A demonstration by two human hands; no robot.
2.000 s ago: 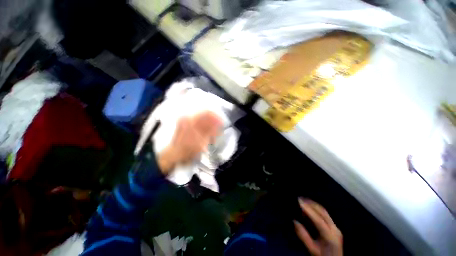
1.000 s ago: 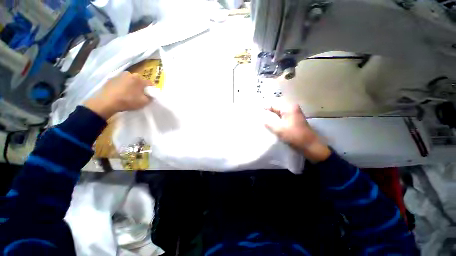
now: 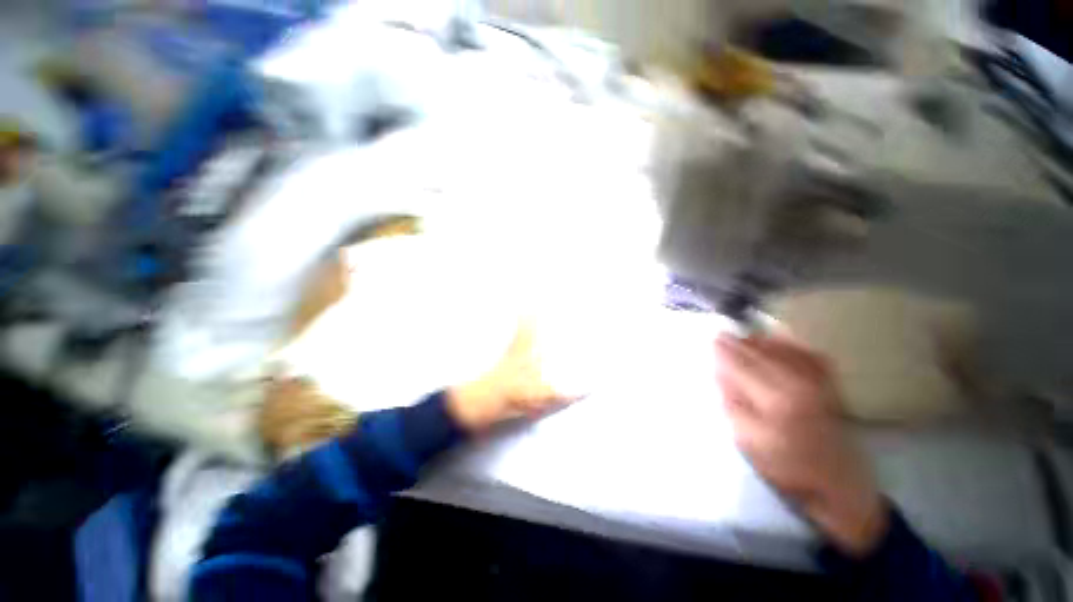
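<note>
The frame is blurred and overexposed. White fabric (image 3: 400, 318) lies on the white table in front of the sewing machine (image 3: 753, 188). My left hand (image 3: 508, 382) rests on the fabric near the table's front edge; whether its fingers grip the cloth cannot be told. My right hand (image 3: 788, 412) is close to the presser foot and needle area (image 3: 741, 308), its fingertips just below it. Whether it holds anything is lost in the blur and glare.
Brown cardboard with yellow tape (image 3: 304, 414) shows at the table's left front, partly under the fabric. A blue-grey unit (image 3: 188, 129) stands at the upper left. White fabric (image 3: 182, 517) hangs low at the left. A blue stool (image 3: 112, 543) is at the lower left.
The view has shifted. My left hand has moved right, off the cardboard area and onto the cloth. My right hand has moved up beside the needle area. The fabric's front edge is no longer held out.
</note>
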